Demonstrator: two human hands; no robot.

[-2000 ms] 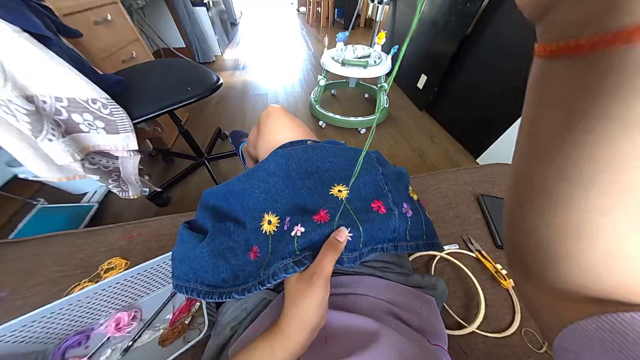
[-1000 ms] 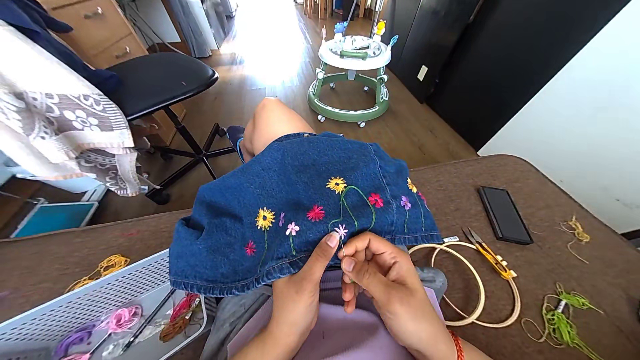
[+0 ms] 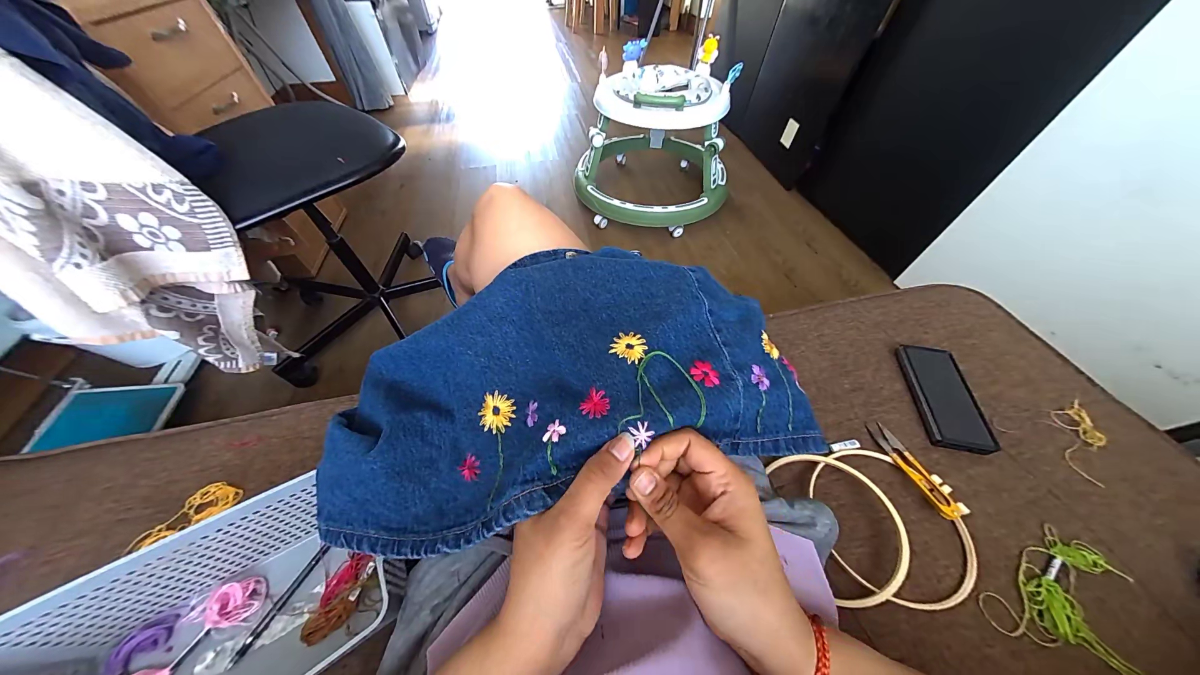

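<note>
A blue denim garment (image 3: 581,328) with embroidered flowers lies over my lap. My left hand (image 3: 572,534) grips its frayed hem, thumb on top beside a small pale pink flower (image 3: 641,434). My right hand (image 3: 703,516) has thumb and index finger pinched together at the hem, close to my left thumb; a needle between them cannot be made out. Green embroidery thread (image 3: 701,398) loops over the cloth from near the yellow flower (image 3: 628,348) down to my right fingers.
On the brown sofa lie wooden embroidery hoops (image 3: 900,548), yellow-handled thread snips (image 3: 923,478), a black phone (image 3: 947,398) and green thread (image 3: 1055,595). A grey plastic basket (image 3: 187,553) of thread skeins stands left. Beyond are a black chair (image 3: 300,150) and a baby walker (image 3: 656,141).
My right arm, raised at the right two seconds ago with the green thread drawn up taut, has come down to the hem. The thread now lies slack in a loop.
</note>
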